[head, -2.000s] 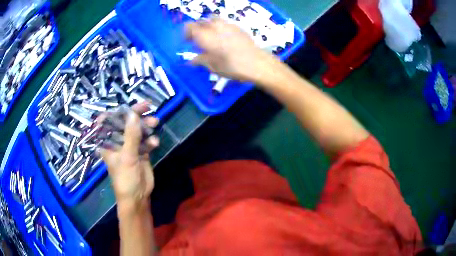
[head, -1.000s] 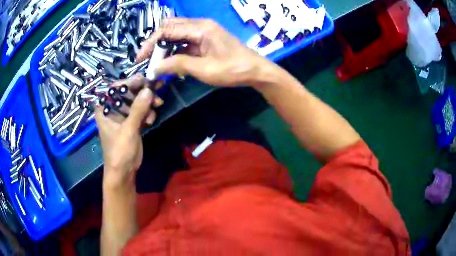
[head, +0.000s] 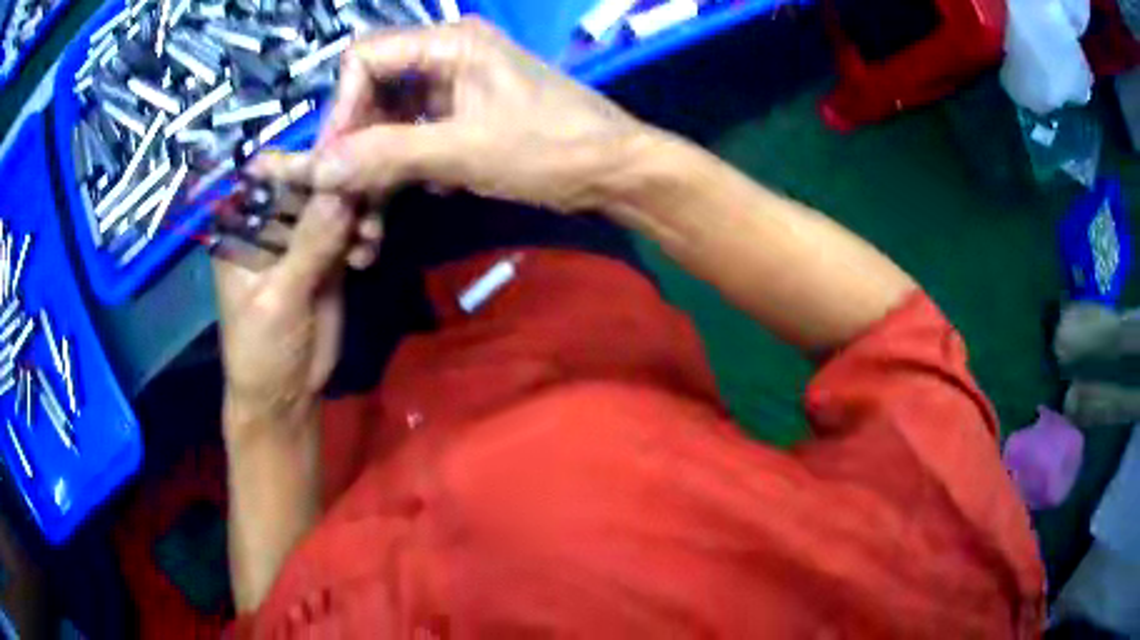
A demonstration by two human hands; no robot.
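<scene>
My left hand [head: 281, 294] is palm up with its fingers curled around several metal tubes [head: 256, 225], whose dark ends show. My right hand [head: 469, 119] is above and beside it, with thumb and forefinger pinched together at the left hand's fingertips. Dark parts show inside the right hand's curled fingers, blurred. What its fingertips pinch is hidden. Metal tubes lie heaped in the middle blue tray [head: 113, 281] behind the hands. A single white tube [head: 488, 286] lies on the red-orange clothing over my lap.
The left blue tray [head: 94, 481] holds scattered silver pieces. The right blue tray [head: 650, 54] shows only its near edge and some white pieces. A red stool [head: 919, 75], clear plastic bags [head: 1048, 56], a small blue tray and a pink item [head: 1045, 458] are at the right.
The view has shifted, so the trays sit higher and further left. The right hand's fingertips have closed in on the left hand's, and the white tube pinched there no longer shows.
</scene>
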